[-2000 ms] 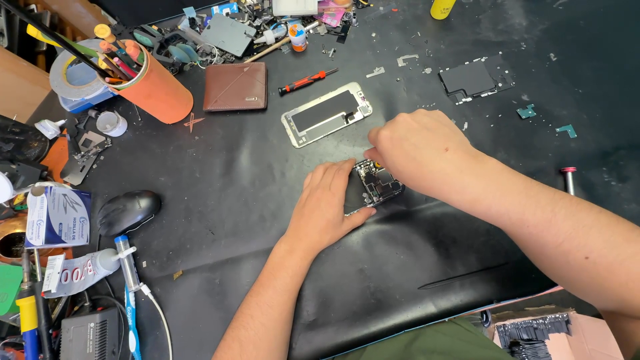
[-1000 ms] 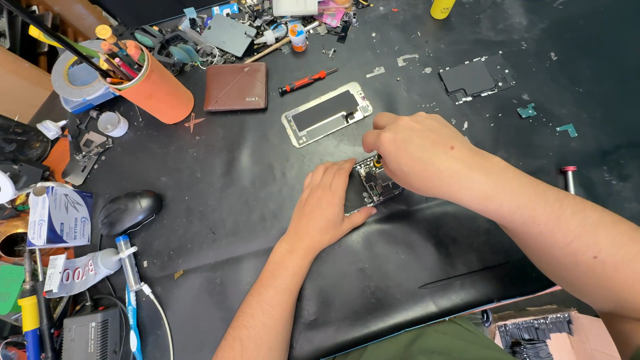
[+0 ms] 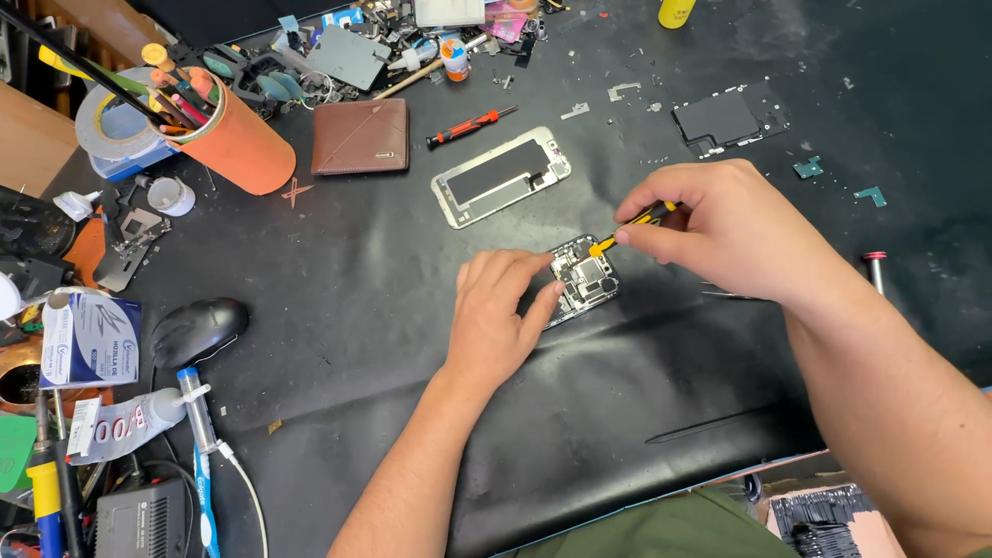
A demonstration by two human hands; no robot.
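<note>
An opened smartphone (image 3: 589, 280) lies on the black mat with its inner boards showing. My left hand (image 3: 500, 314) rests on its left part, fingertips and thumb gripping the edges and hiding that part. A small yellow and black screwdriver (image 3: 632, 226) is pinched between the thumb and fingers of my right hand (image 3: 697, 221); it slants down over the phone's upper part, and its fine tip is hard to make out. Above the phone lies a detached white-framed phone display (image 3: 500, 178), next to a red and black screwdriver (image 3: 471, 128).
A brown wallet (image 3: 360, 137), an orange pen cup (image 3: 244, 147) and a black mouse (image 3: 199, 332) are on the left. Loose parts and small bottles (image 3: 455, 60) crowd the back. A dark phone part (image 3: 728, 120) and teal pieces (image 3: 808, 167) lie at right. Tweezers (image 3: 732, 294) are partly under my right wrist.
My right hand has moved up and to the right from over the phone, exposing more of the board and the yellow screwdriver. My left hand has stayed on the phone.
</note>
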